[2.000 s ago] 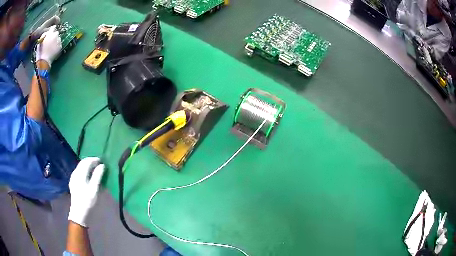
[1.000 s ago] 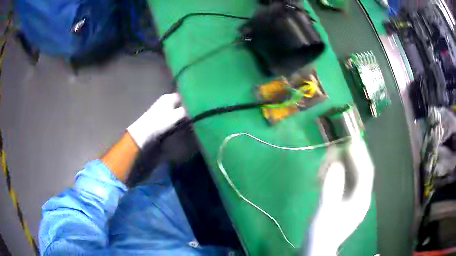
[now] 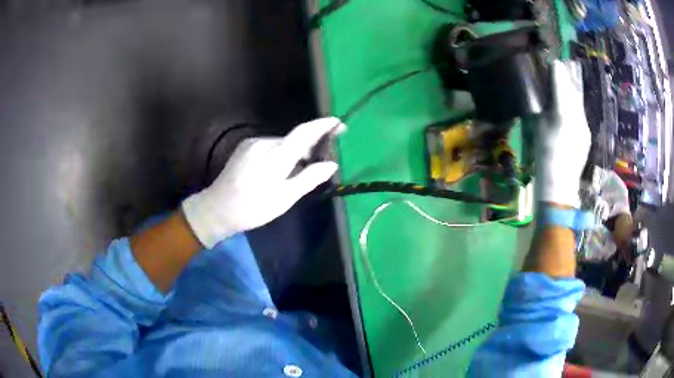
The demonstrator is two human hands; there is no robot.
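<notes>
My left hand [image 3: 259, 181], in a white glove, is at the left edge of the green mat [image 3: 429, 273]. Its thumb and fingers are apart, with nothing seen between them. My right hand [image 3: 565, 136], gloved and with a blue wrist band, reaches far forward beside the black fan [image 3: 502, 70]; its fingertips are blurred and I cannot tell if it holds anything. The yellow sponge of the iron stand [image 3: 454, 151] lies below the fan. The solder reel [image 3: 525, 203] is partly hidden by my right hand; its wire [image 3: 377, 277] curls over the mat.
A black cable [image 3: 399, 187] runs from the mat's left edge toward the iron stand. A blue coiled cord [image 3: 451, 350] crosses the mat near my right sleeve. Grey floor lies left of the mat. Blurred equipment and another person's arm [image 3: 619, 214] are at the right.
The view has turned and shifted. My right hand has moved forward from near the reel to beside the fan. My left hand remains at the mat's edge, its thumb and fingers now more spread.
</notes>
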